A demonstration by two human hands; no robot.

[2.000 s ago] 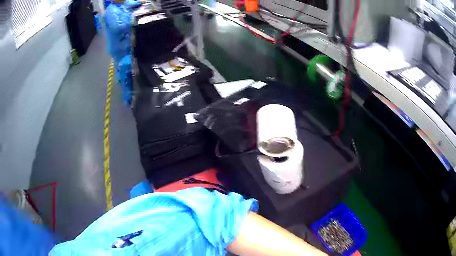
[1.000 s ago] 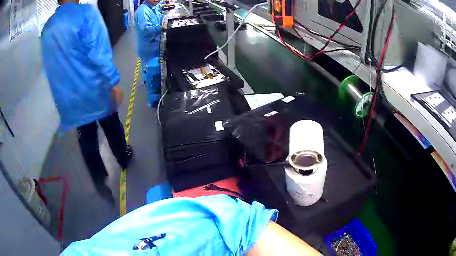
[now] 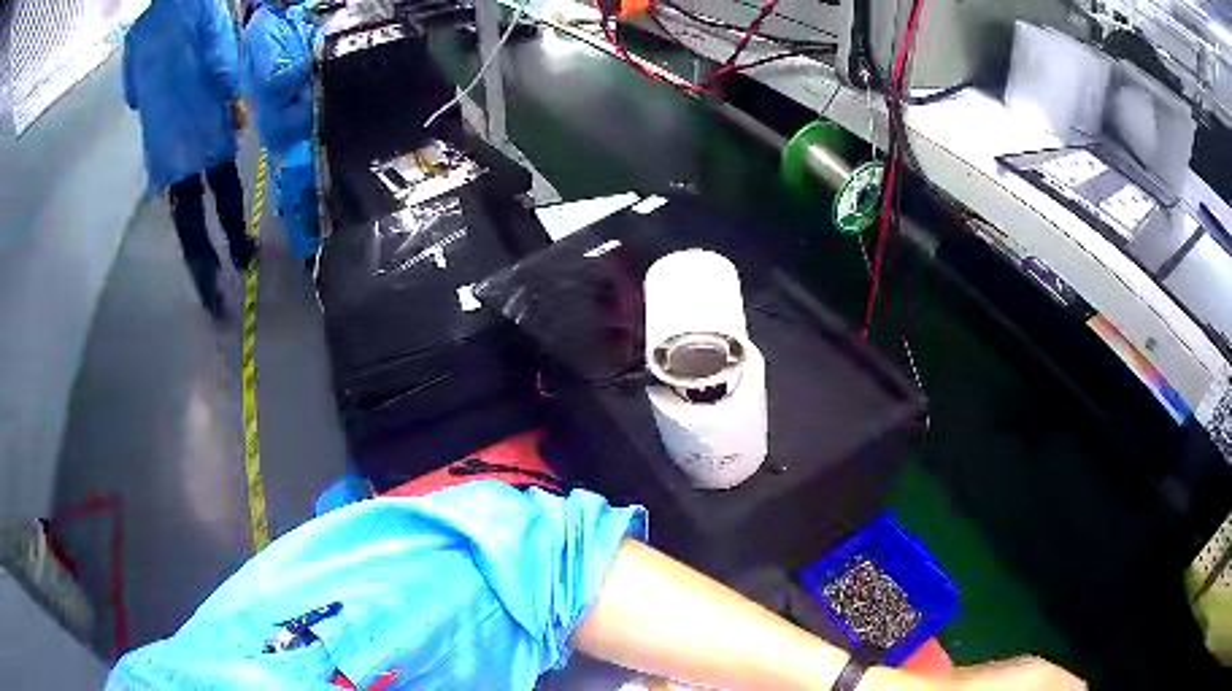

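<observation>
My left arm in a blue sleeve reaches right along the bottom of the head view, with a dark band at the wrist. My left hand is cut off by the bottom edge; its fingers and anything in them are hidden. Just above the wrist is a blue bin of small metal pieces. Two white rolls stand close together on a black foam stack. My right hand is out of view.
More black stacks run up the left, one bearing an open device. A red surface holds dark cable. A green-flanged spool hangs beyond. Two people in blue smocks are at the upper left.
The view has shifted, so things sit further left and higher than a second ago. My left wrist and part of the hand now show. The walking person is farther up the aisle.
</observation>
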